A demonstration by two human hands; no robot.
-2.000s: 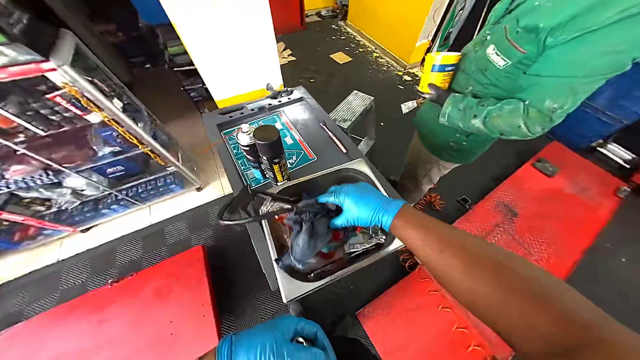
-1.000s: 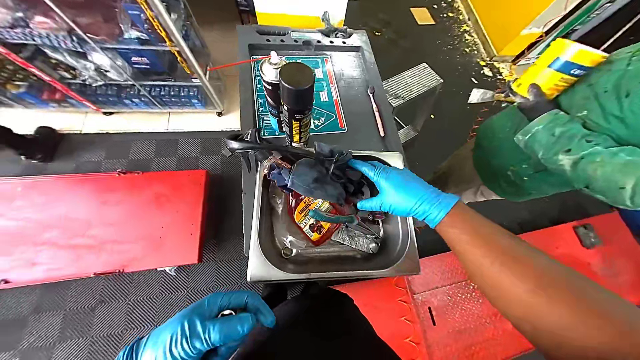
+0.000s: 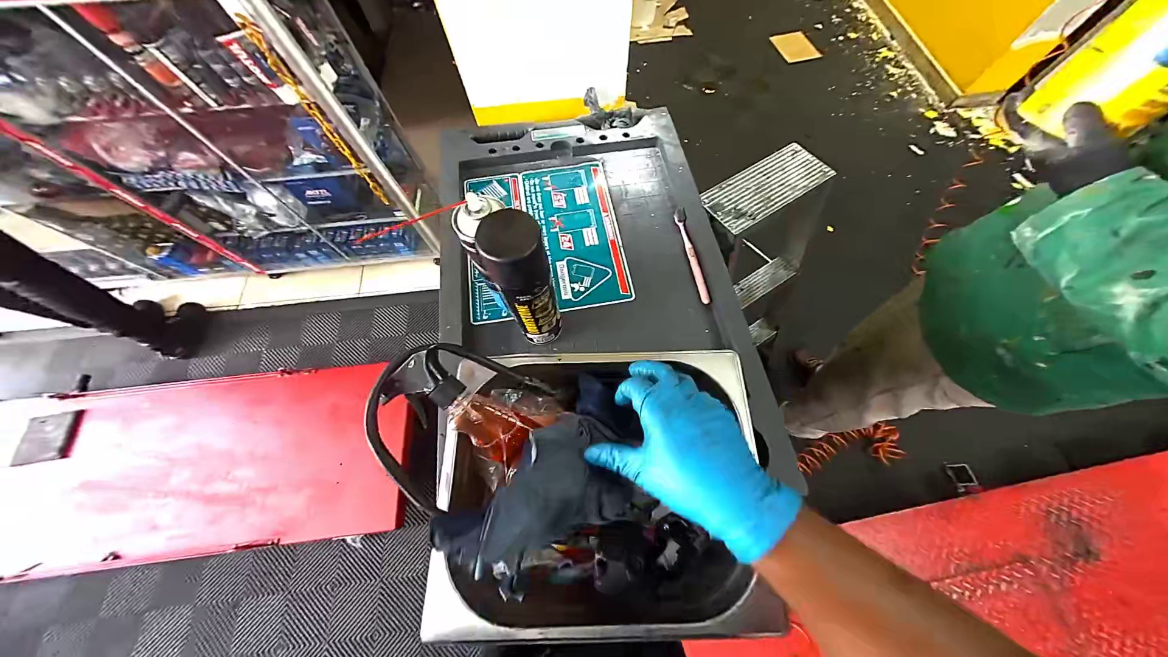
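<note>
My right hand, in a blue glove, is over a metal basin, its thumb and fingers apart, near or touching a dark cloth. Whether it grips the cloth is unclear. Beside the cloth lies a crinkled clear and orange plastic item. A black cable loops over the basin's left rim. Other small items in the basin are blurred. Behind it, on a grey cart top, stand a black-capped spray can and a second spray can with a red straw. A pink-handled brush lies to their right. My left hand is out of view.
Red platforms lie left and right. A glass display case stands at the back left. A ribbed metal step is beside the cart. A person in green is at the right; another person's dark leg shows at the left.
My left hand has left the view. The dark cloth, held up by my right hand a second ago, now lies lower over the basin, and the right hand's fingers have spread.
</note>
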